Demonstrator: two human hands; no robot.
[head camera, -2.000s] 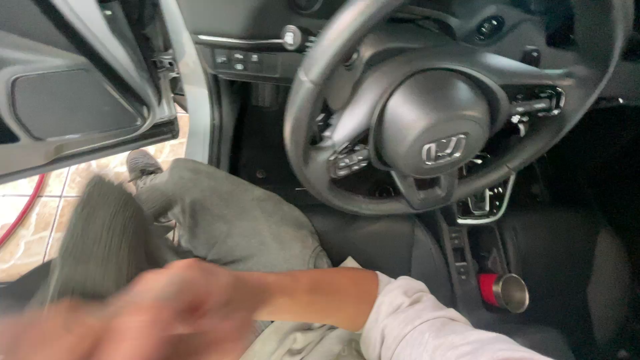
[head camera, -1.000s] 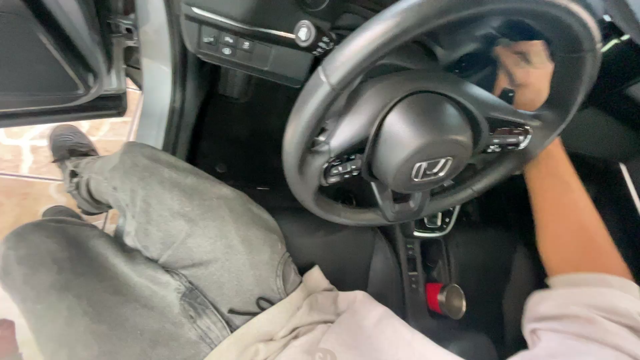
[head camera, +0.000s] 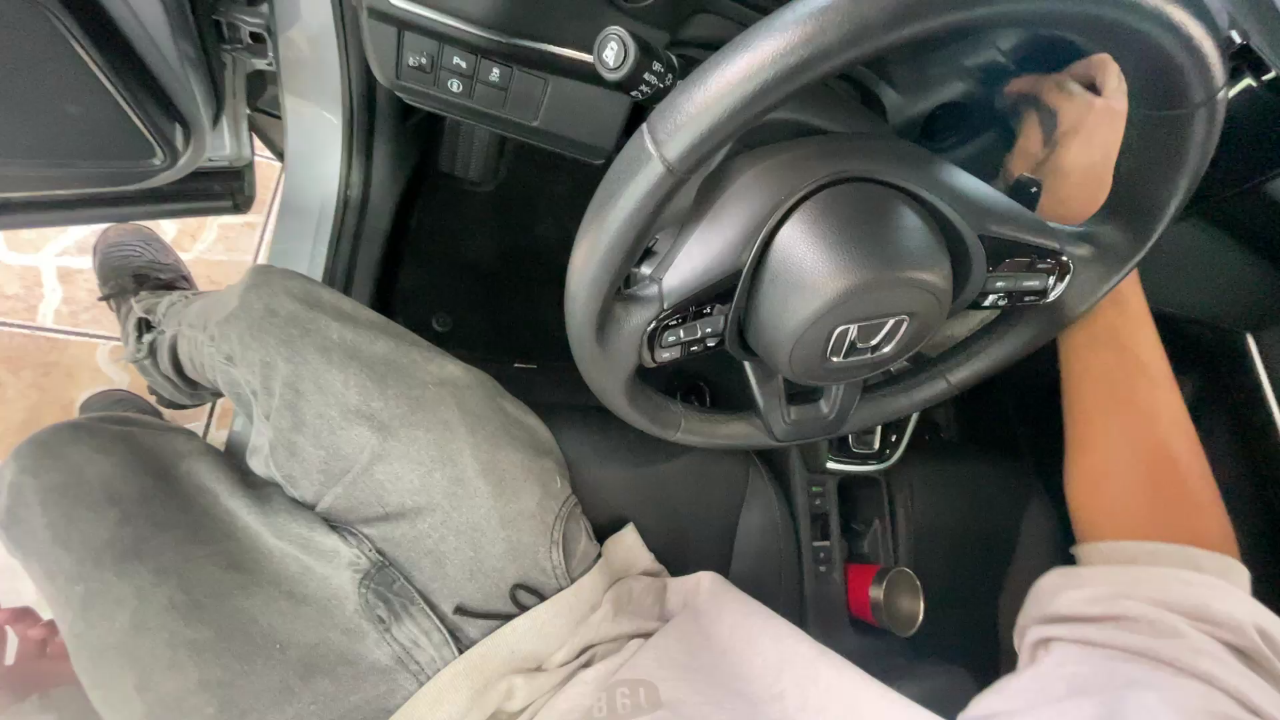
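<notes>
Through the right-hand opening of the black leather Honda steering wheel (head camera: 850, 270), my right hand (head camera: 1075, 135) shows at the instrument cluster (head camera: 960, 125), fingers bent. Something dark lies between its fingers and thumb; whether it is held is unclear. The black tip of a steering column stalk (head camera: 1025, 190) is beside the wrist, and my forearm passes behind the wheel's lower right rim. A blurred part of my left hand (head camera: 30, 640) shows at the lower left edge, beside my knee in grey jeans (head camera: 130, 520); what it holds cannot be seen.
An open car door (head camera: 90, 100) is at the upper left, over a tiled floor (head camera: 50, 380). A switch panel (head camera: 470, 80) with a start button (head camera: 612, 50) is left of the wheel. A red cup with a metal rim (head camera: 862, 595) stands in the centre console by the gear selector (head camera: 865, 440).
My right arm, which reached across to the left beside a grey ribbed thing, is now behind the wheel at the cluster. That grey thing is out of view. The view has shifted.
</notes>
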